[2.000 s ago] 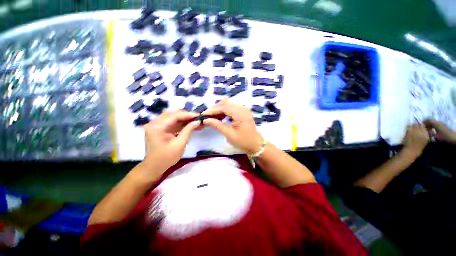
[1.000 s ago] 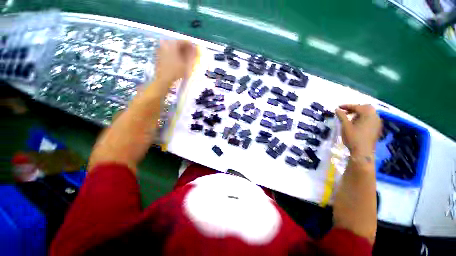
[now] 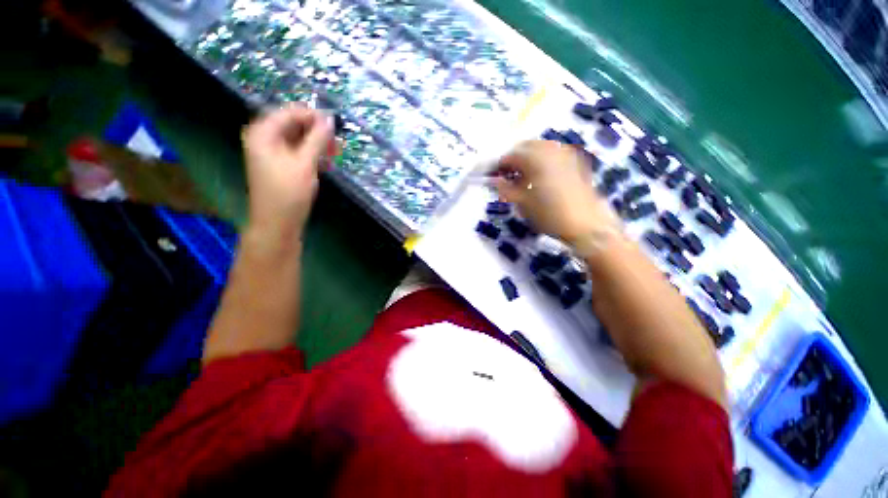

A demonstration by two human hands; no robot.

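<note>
The clear compartment tray (image 3: 389, 83) of green and silver boards lies at the upper left. My left hand (image 3: 284, 160) is over the tray's near edge, thumb and fingers close together. My right hand (image 3: 555, 190) is over the left part of the white work surface, fingers pinched. A small dark spot shows at its fingertips, too blurred to tell whether it is a held part. Black part-assembled units (image 3: 557, 277) lie in clusters below and right of this hand. A single black unit (image 3: 508, 288) lies apart. My right hand and forearm hide some units.
A blue bin (image 3: 810, 409) with black parts stands at the lower right. Yellow tape (image 3: 759, 329) marks the surface beside it. A dark slim object (image 3: 527, 347) lies at the near edge. Blue crates (image 3: 44, 292) are on the floor at left. The green conveyor belt (image 3: 672, 73) runs beyond.
The view has turned toward the board tray. My right hand has moved from beside the blue bin to the work area's left side. My left hand has moved to the tray's near edge.
</note>
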